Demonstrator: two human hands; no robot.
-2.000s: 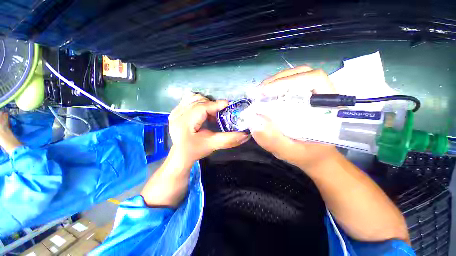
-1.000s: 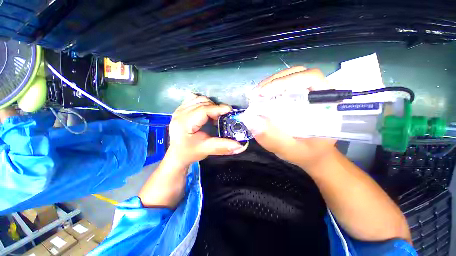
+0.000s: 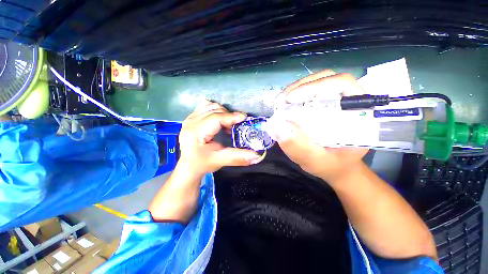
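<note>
My left hand [image 3: 208, 140] holds a small device housing [image 3: 251, 135] between thumb and fingers. The housing has a silver rim, a dark inside and a round centre feature. My right hand [image 3: 313, 139] grips a large translucent white dispensing syringe [image 3: 348, 127], which lies sideways. Its front end is at the housing's upper right edge, by a small blue spot; whether it touches is too blurred to tell. A green air adapter [image 3: 440, 134] caps the rear. A black plug [image 3: 365, 101] with a cord lies along the barrel.
Black trays [image 3: 257, 32] span the top. A white paper [image 3: 388, 75] lies on the green bench [image 3: 166, 96]. At left are a lime-green fan [image 3: 33, 101], an orange-and-white labelled item [image 3: 127, 75] and a person in a blue smock [image 3: 96, 166]. Black ribbed trays [image 3: 460, 235] stand lower right.
The syringe and my right hand have shifted slightly right. The housing in my left hand sits at a changed tilt, a little lower than at first. The person at left has moved.
</note>
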